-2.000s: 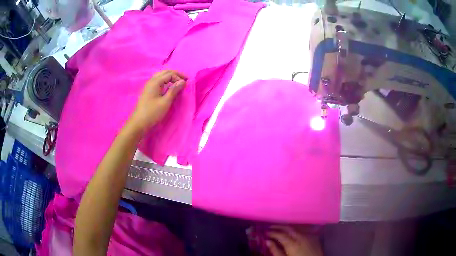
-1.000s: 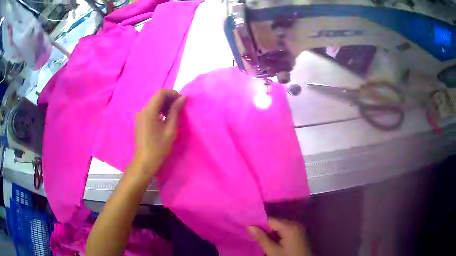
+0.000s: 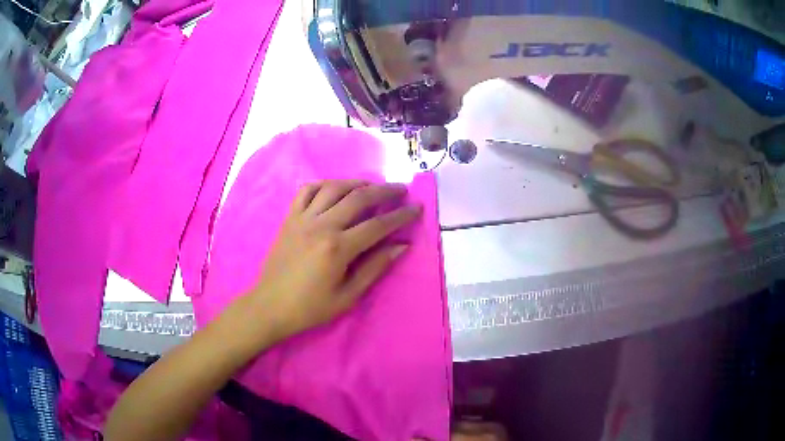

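A pink sleeve-like piece (image 3: 344, 353) with a rounded top lies in front of the sewing machine (image 3: 422, 60), its right edge reaching the presser foot and needle (image 3: 413, 146) beside the bright lamp glow. My left hand (image 3: 336, 250) lies flat on the piece, palm down, fingers spread and pointing to the needle. It presses on the cloth and does not pinch it. My right hand (image 3: 478, 431) shows only as a sliver at the bottom edge, by the piece's lower right corner; its fingers are cut off, so its grip cannot be told.
Scissors (image 3: 594, 177) with yellow and dark green handles lie right of the needle. More pink panels (image 3: 112, 172) are draped at the left, over the table edge. A printed ruler (image 3: 534, 301) runs along the front edge. A blue crate (image 3: 26, 388) stands at lower left.
The view has shifted right and closer to the machine. My left hand has moved from the piece's left edge onto its upper middle and flattened. The piece's fold has opened out. My right hand has moved lower.
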